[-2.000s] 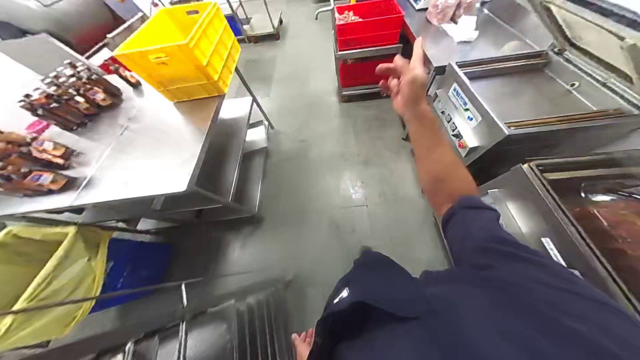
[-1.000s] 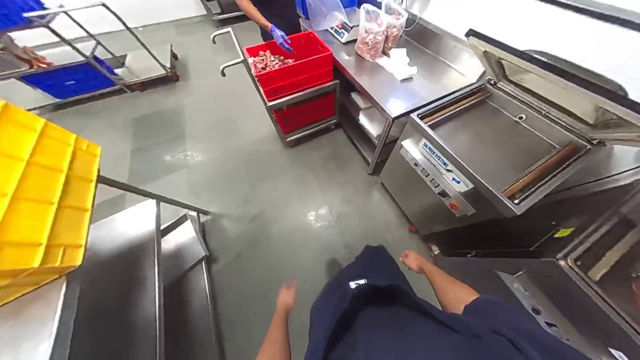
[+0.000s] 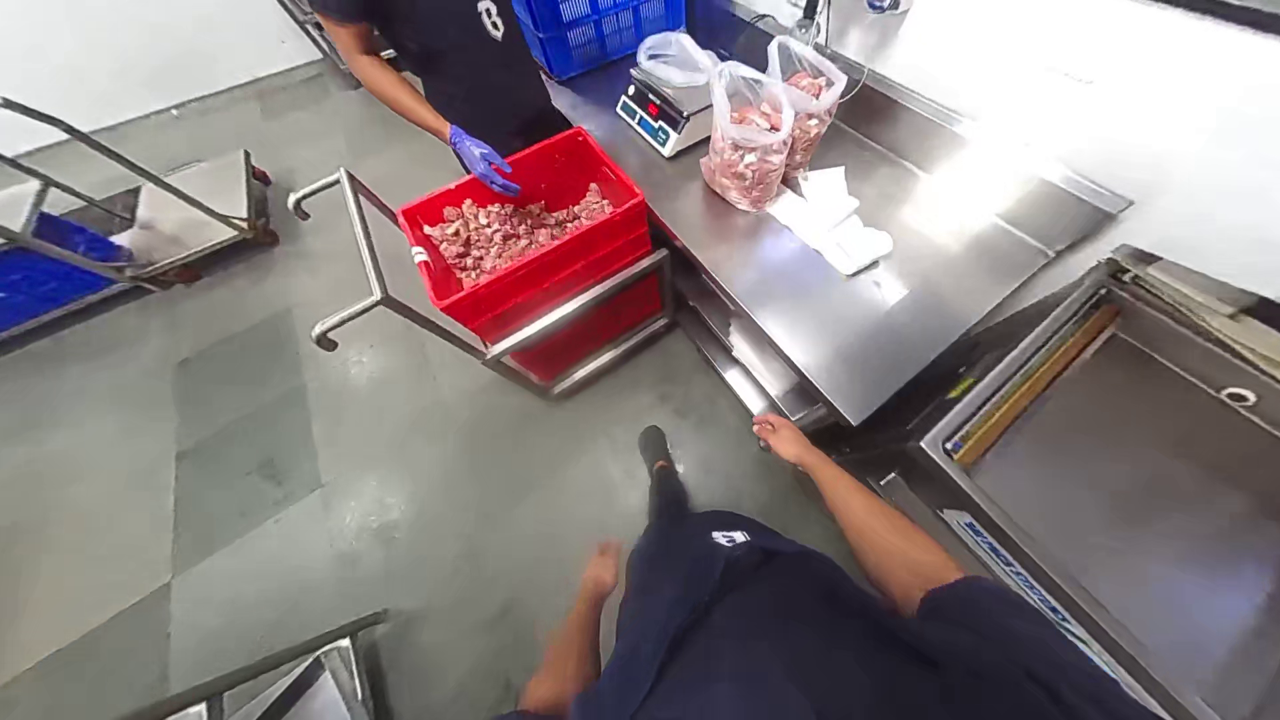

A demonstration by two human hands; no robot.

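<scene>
My right hand (image 3: 783,438) is near the front corner of the steel table (image 3: 850,330), fingers curled; whether it touches anything I cannot tell. My left hand (image 3: 602,570) hangs over the floor beside my body, blurred, with nothing seen in it. Ahead, a red crate (image 3: 640,215) of cut raw meat (image 3: 510,235) sits on a steel trolley (image 3: 585,305) against the table. On the table are two clear plastic bags of meat (image 3: 745,160) (image 3: 808,110), a digital scale (image 3: 665,112) with a clear bag on top, and white sheets or bags (image 3: 835,225).
Across the red crate stands a co-worker with a purple-gloved hand (image 3: 484,160) over the meat. A blue crate (image 3: 600,30) is on the table's far end. An open vacuum packing machine (image 3: 1120,480) is at right. Wheeled racks stand at left (image 3: 195,215) and lower left (image 3: 290,670).
The view has moved forward, toward the red crate and the table. The right hand, raised two seconds ago, is now low near the table's corner. The yellow crate is out of view.
</scene>
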